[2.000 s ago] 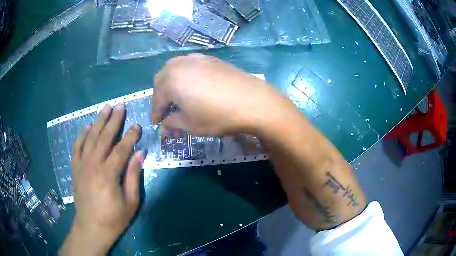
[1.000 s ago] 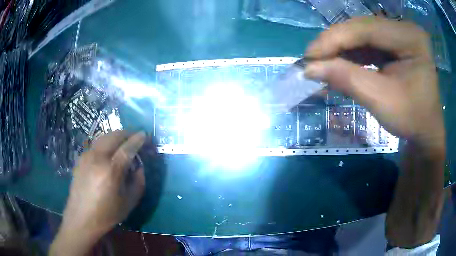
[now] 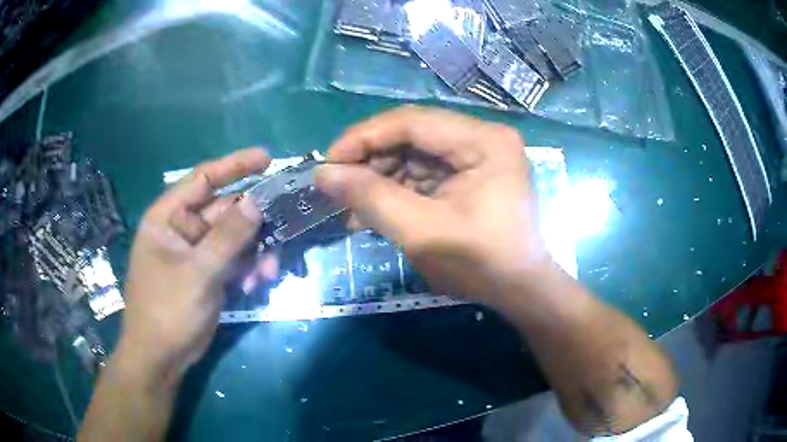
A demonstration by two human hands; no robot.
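Note:
A thin dark circuit board (image 3: 298, 205) with pale marks is held tilted above the perforated strip. My left hand (image 3: 194, 242) grips its left end between thumb and fingers. My right hand (image 3: 431, 190) has its thumb and index finger pinched at the board's upper right corner; whether it also holds a small piece is too blurred to tell. The clear perforated strip (image 3: 371, 269) with a white, holed edge lies flat under both hands, partly hidden by them and by glare.
A loose pile of boards (image 3: 65, 250) lies at left. A clear plastic bag (image 3: 604, 95) with several flat grey boards (image 3: 449, 43) is at the top. A narrow gridded strip (image 3: 720, 104) curves at the right. Part of a red stool (image 3: 755, 302) shows beyond the table edge.
My left hand has moved from beside the board pile and now holds a board. My right hand has moved left from the strip's right side to meet it. The camera view has shifted.

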